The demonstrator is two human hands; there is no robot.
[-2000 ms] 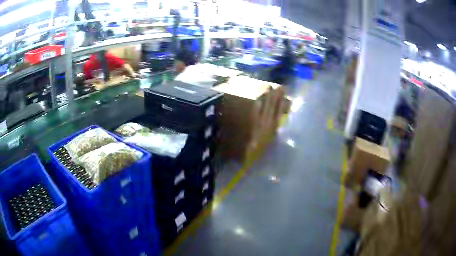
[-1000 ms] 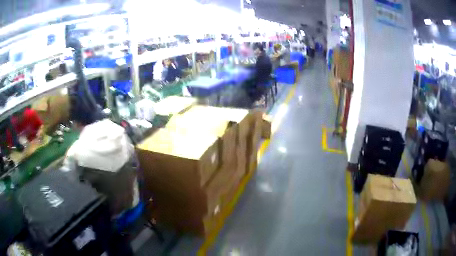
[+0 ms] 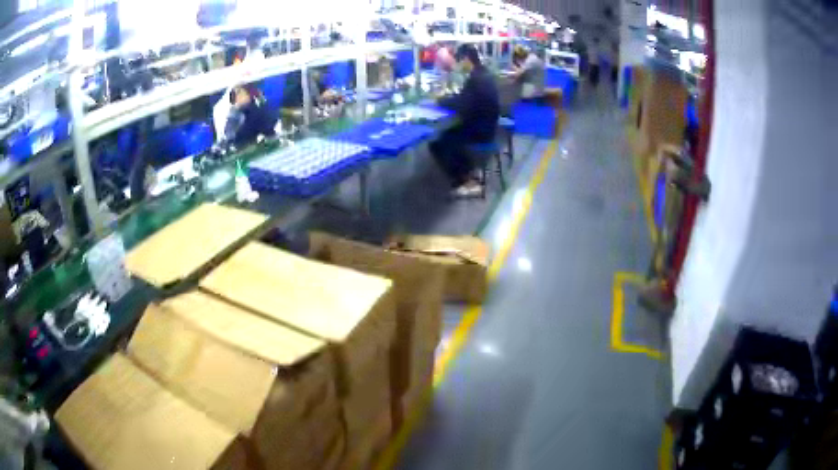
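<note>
Neither of my hands is in the picture. Nearest in front of me, several brown cardboard cartons (image 3: 294, 289) stand in a row at the lower left and centre, beside the green-topped bench (image 3: 138, 220). A flat cardboard piece (image 3: 195, 243) lies behind them at the bench side. A lower carton (image 3: 450, 266) stands at the far end of the row. Small white items (image 3: 84, 321) lie on the bench at the left; I cannot tell what they are.
Blue trays (image 3: 308, 165) lie along the line, the nearest with a white grid. A seated person in dark clothes (image 3: 473, 110) works beyond them. A grey aisle (image 3: 542, 321) with yellow lines runs ahead. Black totes (image 3: 749, 395) stand by a white pillar (image 3: 735, 202) at the right.
The view has moved forward along the aisle. The blue totes, stacked black crates and the person in a white hood have left the picture; the cartons, trays and pillar appear nearer.
</note>
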